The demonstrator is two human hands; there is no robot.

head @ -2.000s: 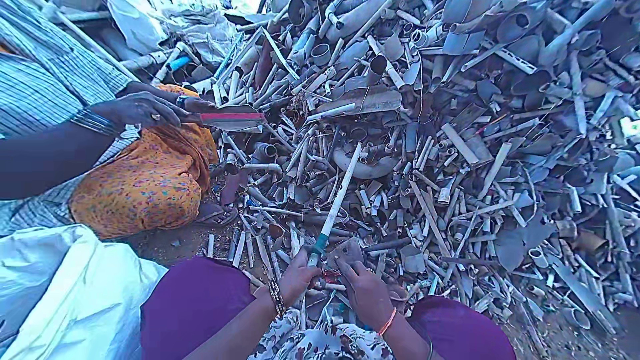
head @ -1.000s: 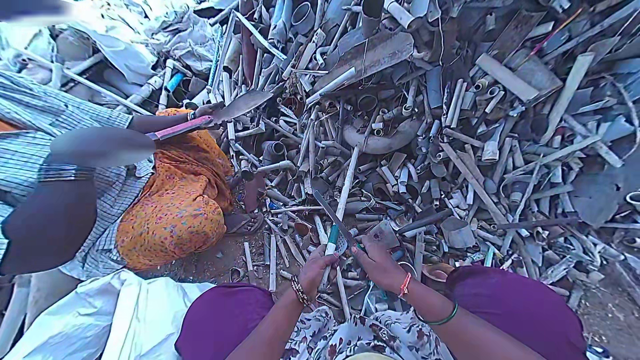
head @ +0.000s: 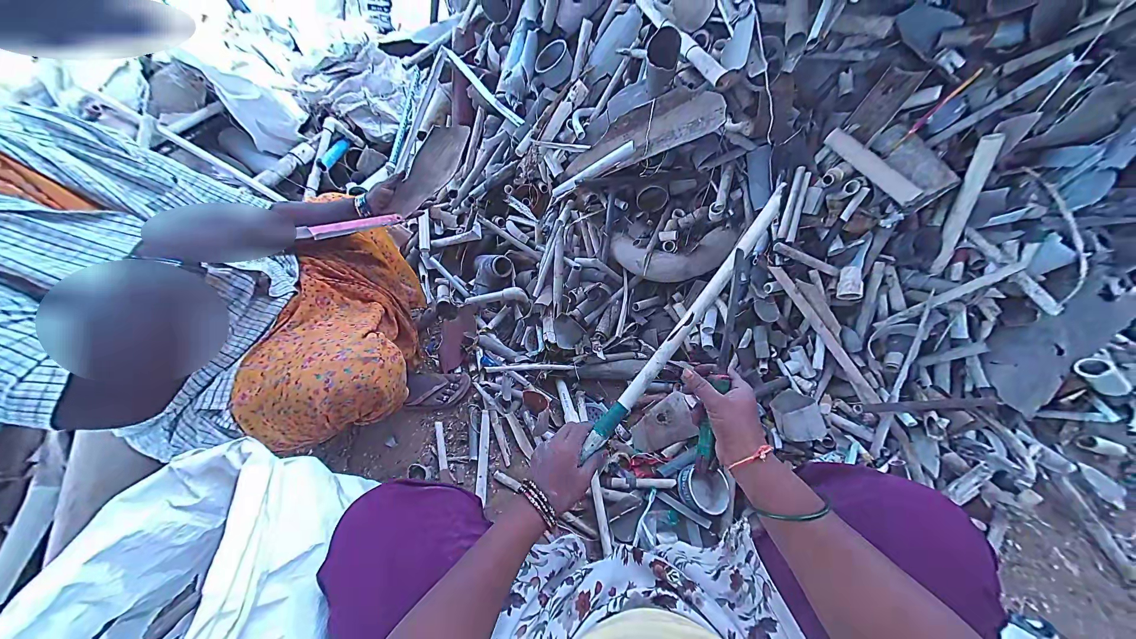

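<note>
My left hand grips the lower end of a long white plastic pipe, near a green band on it. The pipe slants up and to the right over the scrap heap. My right hand is closed on the green handle of a tool. A dark, narrow blade-like part stands up beyond that hand, close beside the pipe; its exact kind cannot be told. Small pipe offcuts and a short, wide pipe ring lie below my hands.
A heap of broken plastic pipes spreads ahead and to the right. At the left sits another person in checked and orange cloth, with a pink-handled tool at their hand. A white sack lies at the lower left.
The dark blade lay slanted across the pipe one second ago; it now points upward beside it. The pipe leans further right. The other person's pink-handled tool has moved lower.
</note>
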